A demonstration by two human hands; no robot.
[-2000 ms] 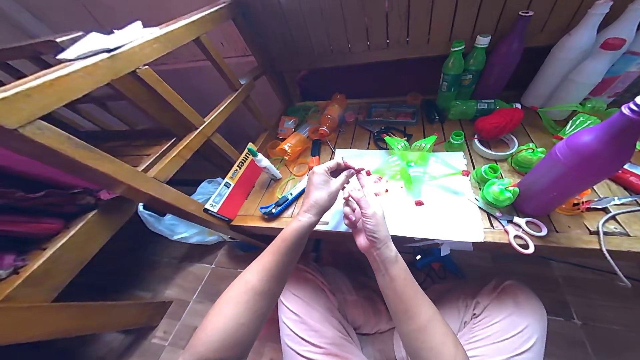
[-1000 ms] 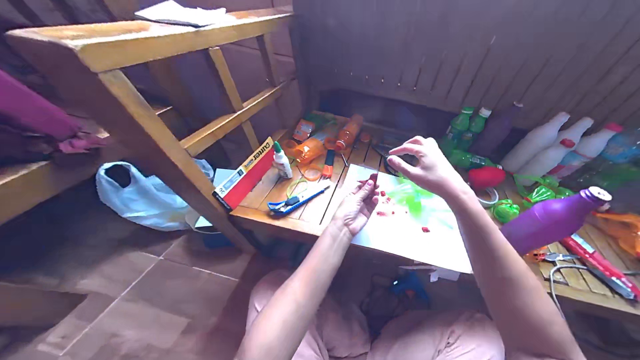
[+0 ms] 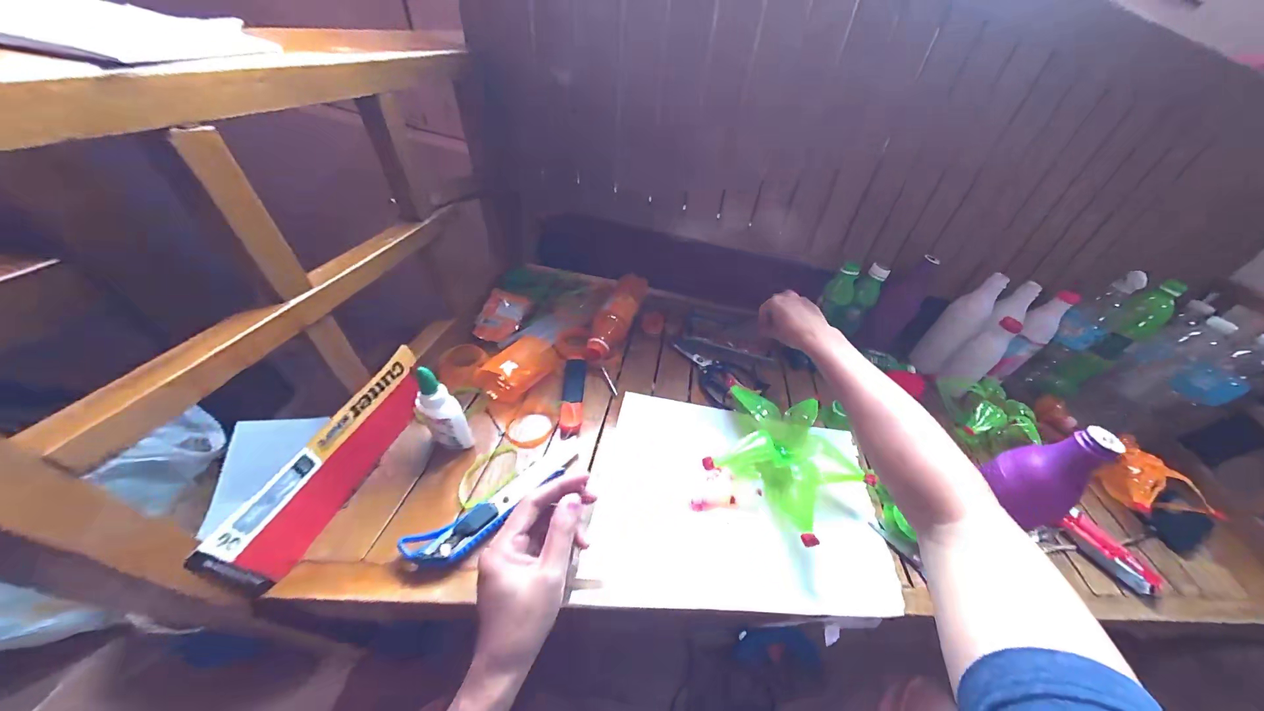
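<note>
My left hand is raised at the bench's front edge, beside a blue utility knife; its fingers are curled, and whether they hold anything is unclear. My right hand reaches to the back of the bench near the green bottles, its fingers largely hidden. Between my arms lies white paper. On it rests a green plastic flower shape, cut like a bottle, with red pieces at several tips. Small red bits lie to its left.
A cutter box and a white glue bottle stand left. Behind are orange plastic bottle pieces and pliers. A purple bottle, white bottles and a red box are right. Wooden railing rises left.
My right hand has moved from above the paper to the back of the bench. My left hand has shifted left, off the paper toward the knife.
</note>
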